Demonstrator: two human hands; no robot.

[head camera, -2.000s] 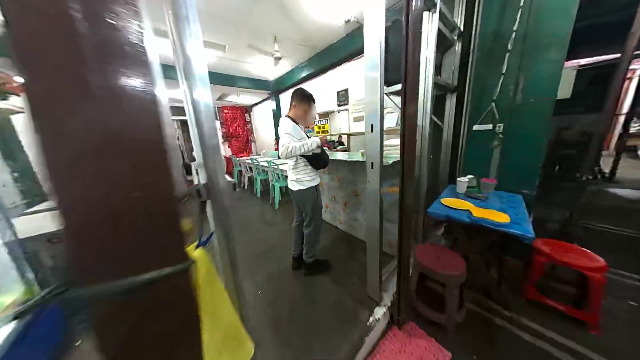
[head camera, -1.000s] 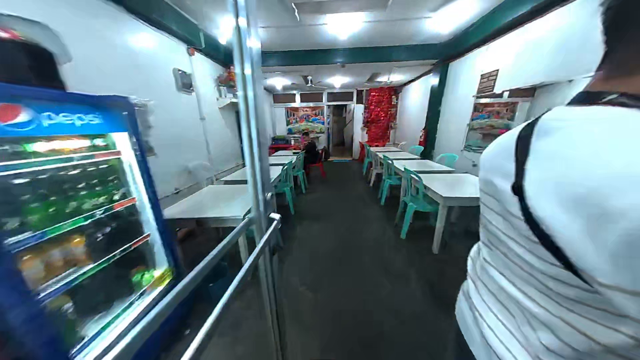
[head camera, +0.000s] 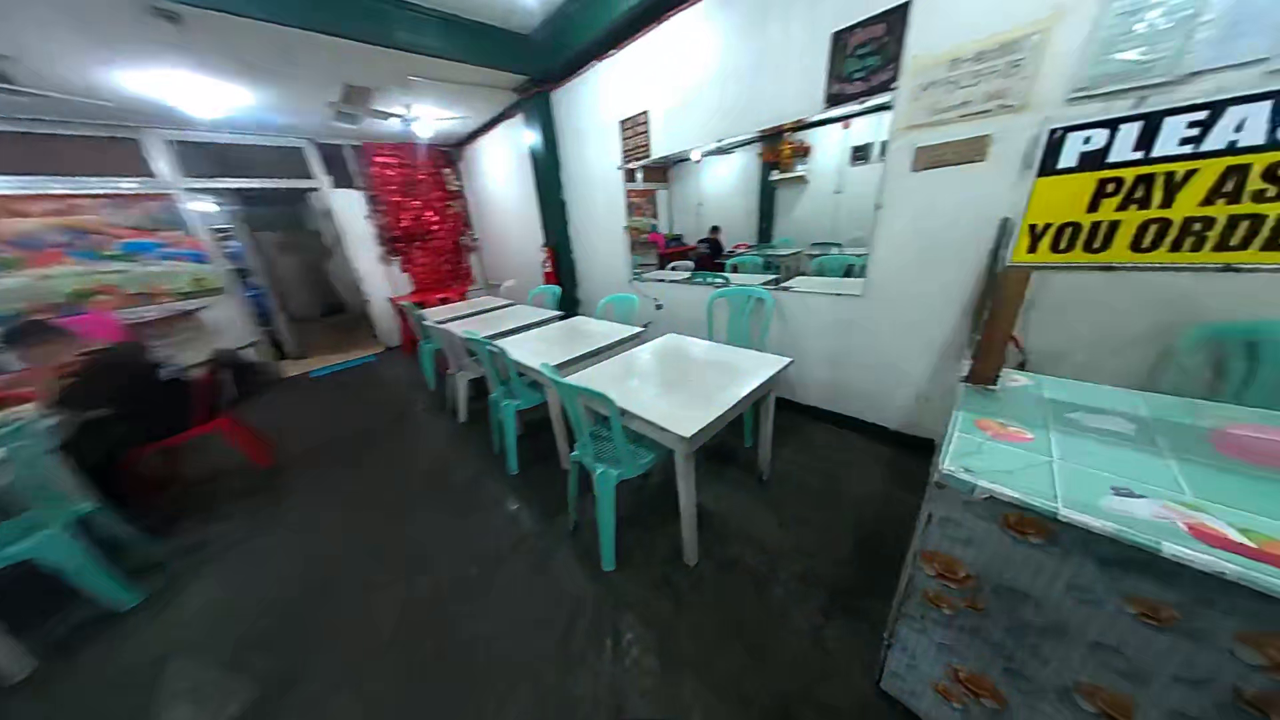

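Neither my left hand nor my right hand shows in the head view. In the middle stands a white-topped table [head camera: 685, 380], at the near end of a row of similar tables. A teal plastic chair [head camera: 600, 445] is drawn up at its left side, and another teal chair [head camera: 740, 315] stands behind it by the wall. At the right is a counter with a teal tiled top [head camera: 1100, 440] and a patterned grey front. A yellow and black sign [head camera: 1160, 190] about paying hangs above the counter.
Dark floor [head camera: 450, 600] runs between the rows. At left, a blurred person in dark clothes [head camera: 120, 400] sits near a red stool [head camera: 225, 430] and a teal chair [head camera: 60, 530]. A wall mirror [head camera: 760, 210], red shiny drape [head camera: 418, 220] and back doorway [head camera: 300, 270] lie farther off.
The view has moved inside and turned right. The person in the striped white top, close at the right a second ago, is out of view, as are the drinks fridge and metal door frame.
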